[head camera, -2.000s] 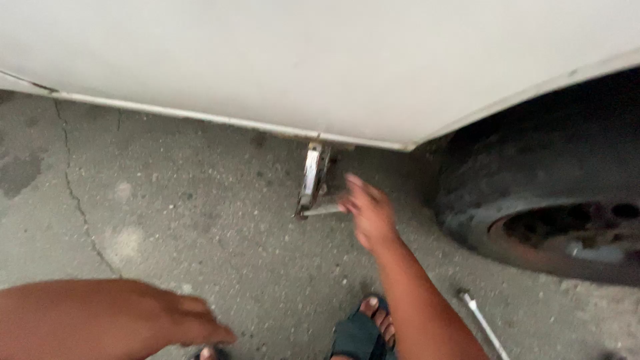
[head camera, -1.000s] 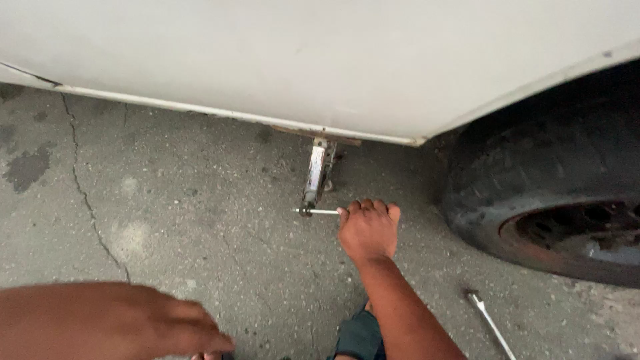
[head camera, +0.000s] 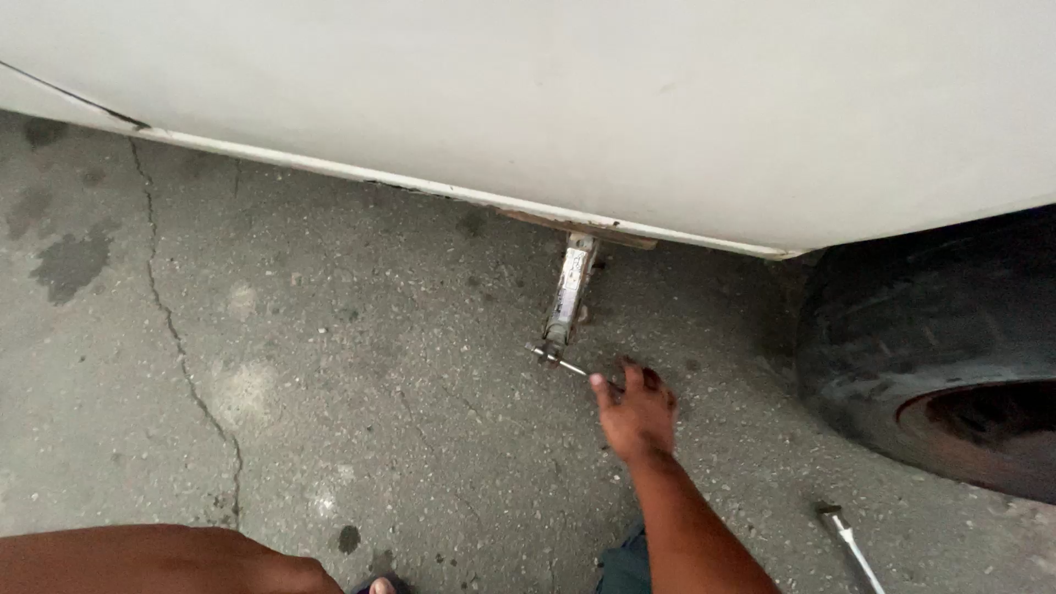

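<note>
A metal car jack [head camera: 569,285] stands under the lower sill [head camera: 396,183] of a white car, with a brown strip between its top and the sill. A thin metal crank rod [head camera: 571,366] passes through the jack's near end. My right hand [head camera: 639,408] is at the rod's outer end, thumb against it and fingers loosely curled around it; the grip is partly hidden. At the bottom left edge, my left hand [head camera: 289,573] shows only in part, its fingers out of view, and nothing is seen in it.
A black tyre [head camera: 866,330] with a rusty wheel rim [head camera: 949,433] is at the right. A metal wrench [head camera: 854,549] lies on the cracked asphalt [head camera: 330,371] at the lower right. My foot [head camera: 381,586] is at the bottom edge.
My right hand was off the rod two seconds ago, then closed on it; now its fingers are looser. The rod has turned from level to slanting down to the right. My left hand has moved lower, partly out of view.
</note>
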